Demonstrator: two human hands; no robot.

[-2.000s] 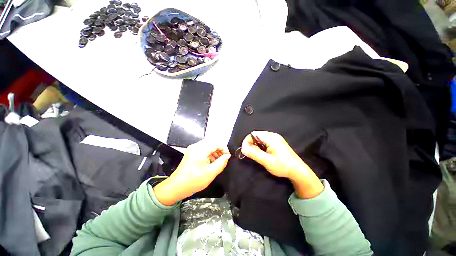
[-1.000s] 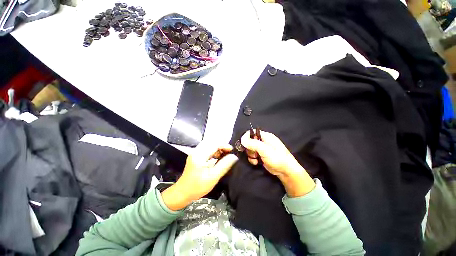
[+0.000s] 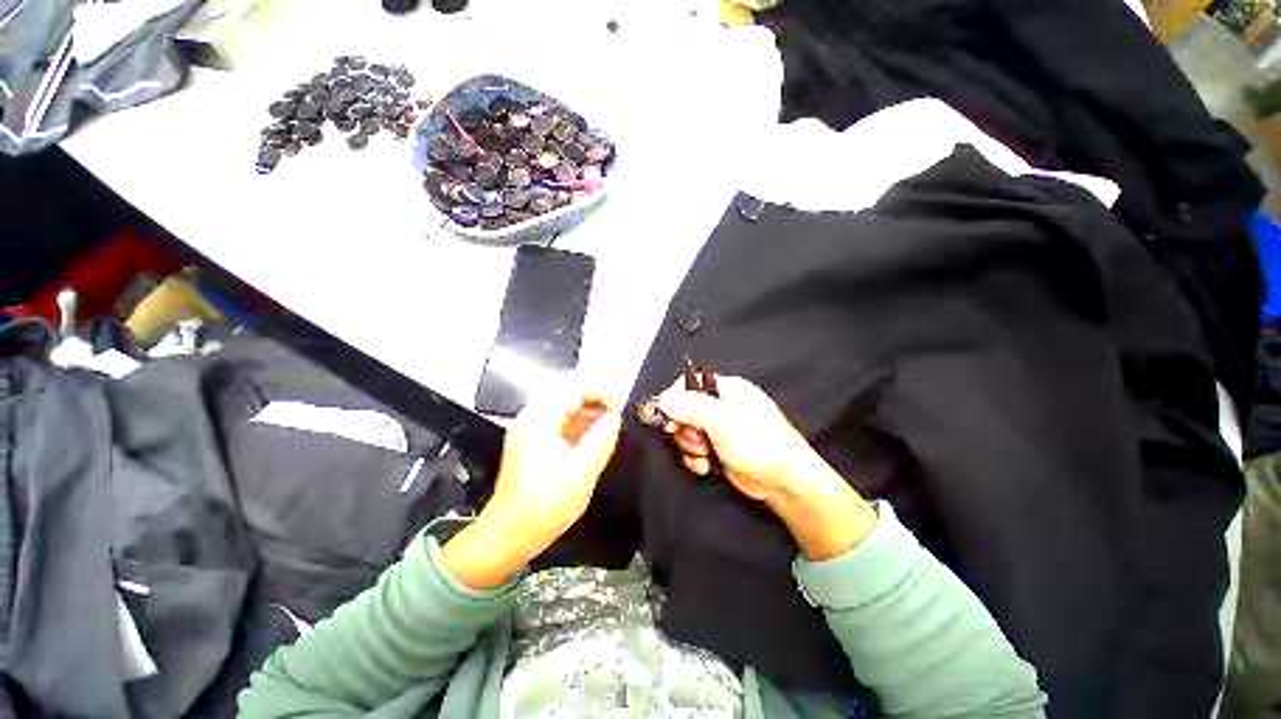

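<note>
A black garment (image 3: 983,421) lies over the table and lap. Two dark buttons, one at the top (image 3: 750,208) and one below it (image 3: 688,320), sit along its front edge. A third button (image 3: 652,410) is at my right fingertips on that edge. My right hand (image 3: 745,438) holds dark thread snips (image 3: 698,377) with the tips pointing up past the fingers. My left hand (image 3: 551,457) is left of the edge, apart from the button, fingers curled. Whether it holds a needle or thread cannot be seen.
A blue-rimmed tub (image 3: 514,229) of dark buttons stands on the white table (image 3: 351,239), with loose buttons (image 3: 344,106) to its left. A phone (image 3: 540,330) lies between tub and garment. Dark grey garments (image 3: 323,492) are at left, more black cloth (image 3: 1068,99) at upper right.
My left hand has moved off the button, up and left, and turned more upright. My right hand still holds the snips at the button, their tips now pointing up. The view has shifted slightly.
</note>
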